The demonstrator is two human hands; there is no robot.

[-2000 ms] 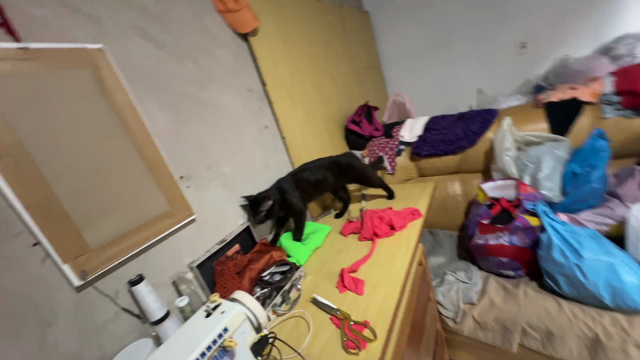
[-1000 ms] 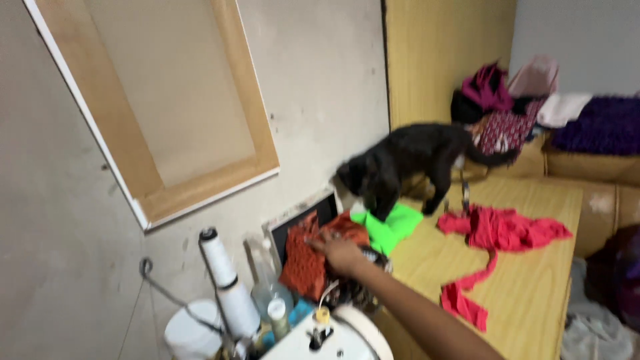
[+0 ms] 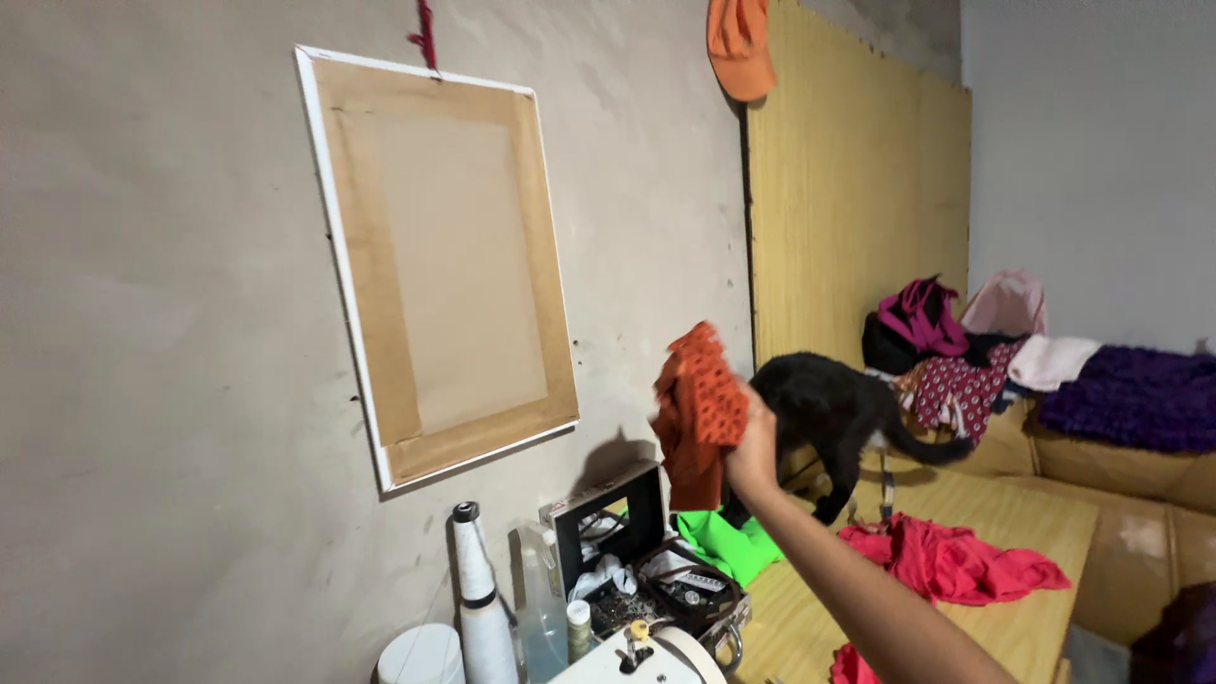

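My right hand (image 3: 752, 445) grips a bunched orange-red fabric with dark holes or spots (image 3: 701, 418), raised above an open box (image 3: 655, 508) of sewing odds and ends with a mirror in its lid. A bright green cloth (image 3: 730, 543) lies beside the box, under the front of a black cat (image 3: 826, 408) standing on the wooden table. Red-pink fabric (image 3: 950, 560) lies crumpled to the right of my forearm. At the bottom edge shows the top of a white sewing machine (image 3: 646, 660). My left hand is out of view.
White thread cones (image 3: 483, 608), a clear bottle (image 3: 540, 603) and a white tub (image 3: 421, 655) stand by the wall. A framed panel (image 3: 465, 275) and an orange cap (image 3: 741, 47) hang above. Clothes, including a purple garment (image 3: 1130, 397), lie on the tan sofa (image 3: 1130, 532).
My right hand, on the orange-red fabric in the box one second ago, has lifted it up, uncovering the box's contents. The cat's head is now hidden behind the fabric and hand.
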